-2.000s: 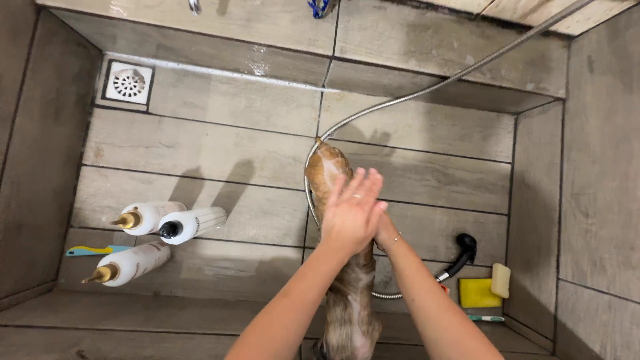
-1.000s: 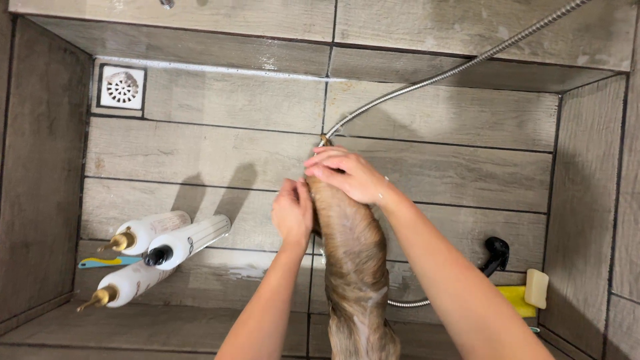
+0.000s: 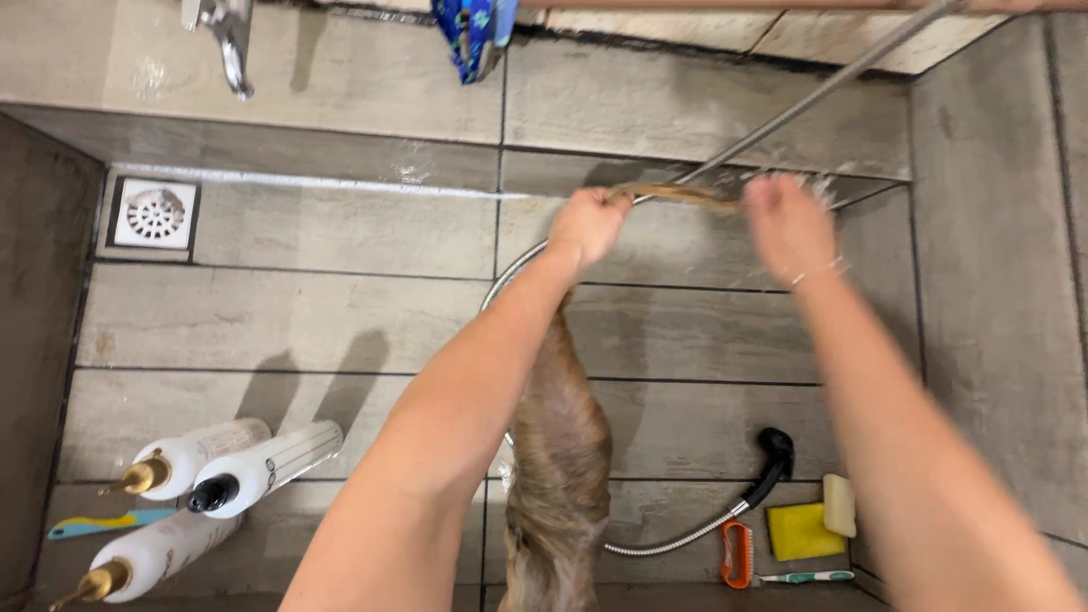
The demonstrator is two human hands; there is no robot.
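Note:
A wet, brown-furred animal (image 3: pixel 561 450), seen from above, stands on the tiled floor at lower centre; its head is not in view. Its long wet tail (image 3: pixel 680 195) is stretched toward the right above the body. My left hand (image 3: pixel 589 225) is closed around the tail near its left part. At the other end, my right hand (image 3: pixel 786 225), blurred and wearing a thin bracelet, is at the tail's tip; whether its fingers grip it cannot be told. Water drops spray around that hand.
Several white bottles (image 3: pixel 272 467) stand at lower left beside a blue-yellow brush (image 3: pixel 119 522). A metal hose (image 3: pixel 680 541) leads to a black shower head (image 3: pixel 773 455). At lower right lie an orange brush (image 3: pixel 737 554), yellow sponge (image 3: pixel 799 534), pale bar (image 3: pixel 839 505) and toothbrush (image 3: pixel 807 577). A drain (image 3: pixel 155 213) and tap (image 3: pixel 229 47) are at left.
Both hands have left the animal's back and moved up. The tail is now stretched out, with my left hand on it and my right hand farther right.

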